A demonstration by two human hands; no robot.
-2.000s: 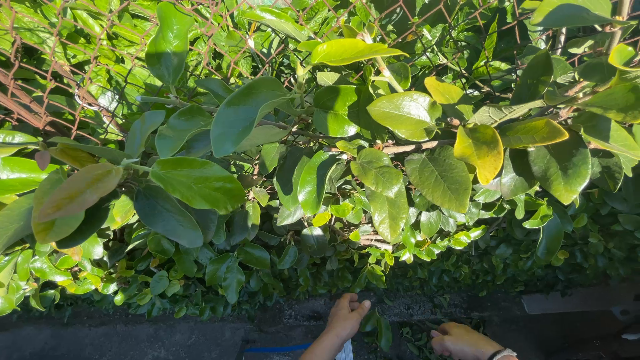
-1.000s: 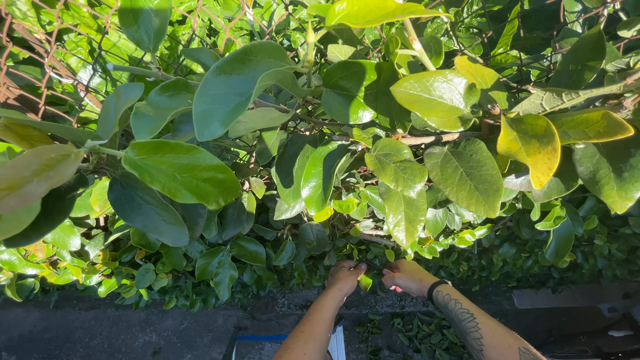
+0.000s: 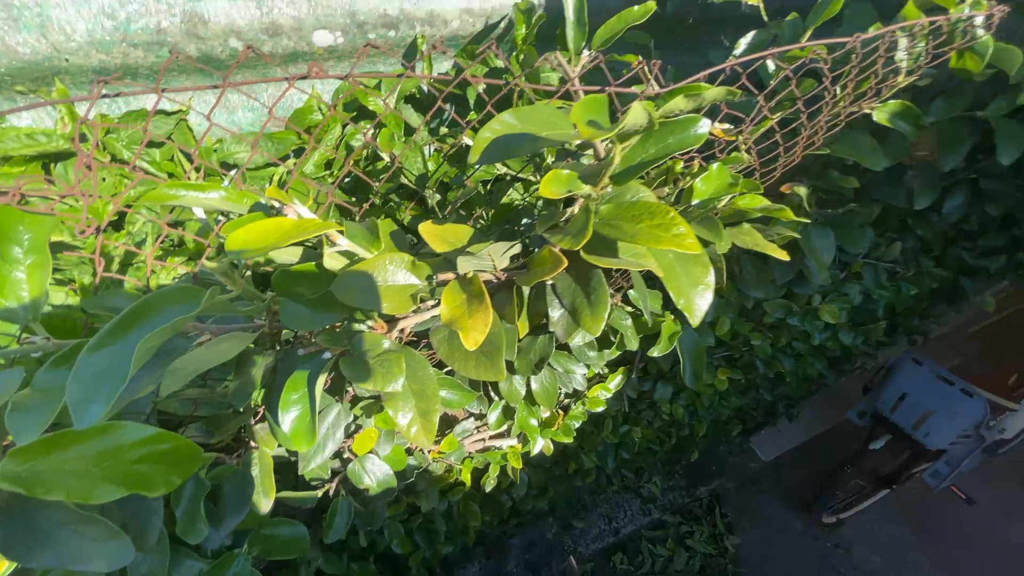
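Neither my left hand nor my right hand shows in the head view at this moment, so what they hold is hidden. A leafy hedge (image 3: 472, 364) fills the middle, with broad green leaves and some yellow ones, such as a yellow leaf (image 3: 466, 312) near the centre. Branches grow through and over a rusty chain-link fence (image 3: 240, 88) along the top. Cut leaves (image 3: 676, 544) lie in a heap on the ground at the bottom, right of centre.
A grey plastic chair (image 3: 932, 404) stands in shade at the lower right, beside a dark wheel-like object (image 3: 872, 480). Behind the fence, at the upper left, is a weathered pale green wall (image 3: 160, 40).
Both hands, seen close together at the hedge's foot one second ago, are out of view. The view has swung up and to the right, showing more fence, the wall and the chair.
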